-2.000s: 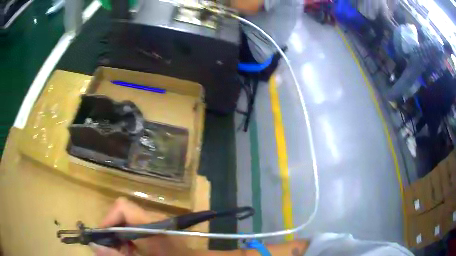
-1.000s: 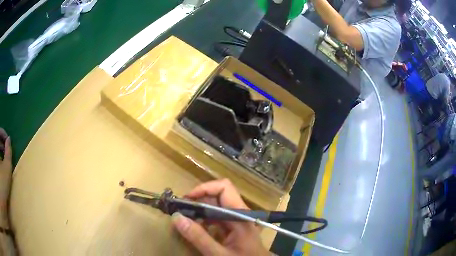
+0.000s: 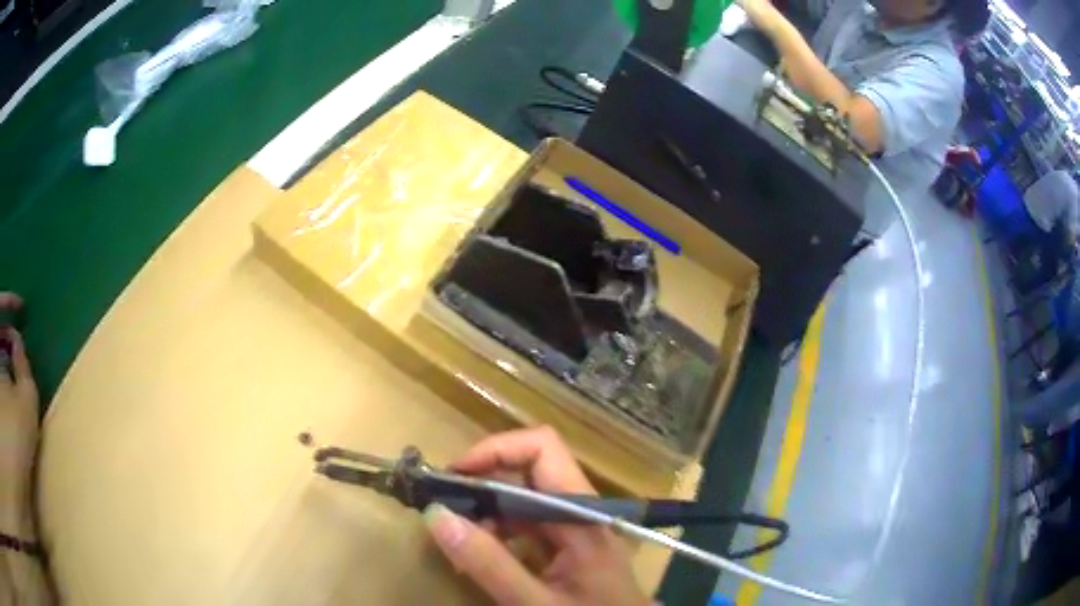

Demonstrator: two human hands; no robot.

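Note:
My right hand (image 3: 539, 533) holds the soldering iron (image 3: 474, 495) like a pen at the lower middle, above the tan cardboard sheet (image 3: 178, 391). Its dark metal tip and the feed tube above it point left. The pale solder wire sleeve (image 3: 918, 355) runs from the handle out to the right and up to the feeder. My left hand (image 3: 14, 367) is at the left edge, mostly cut off by the picture's rim. What its fingers do cannot be told.
A cardboard tray (image 3: 725, 408) holds the dark iron stand (image 3: 521, 290) and a blue pen (image 3: 622, 214). Behind stand the solder feeder (image 3: 711, 178) and a green reel (image 3: 708, 18). A bagged white cord (image 3: 178, 53) with a white plug (image 3: 100, 146) lies on the green conveyor belt (image 3: 71, 255). A person (image 3: 900, 83) is behind.
The view has swung left since the first frame, bringing the belt, bagged cord and my left hand in. The cord has since shifted right. My right hand still holds the iron.

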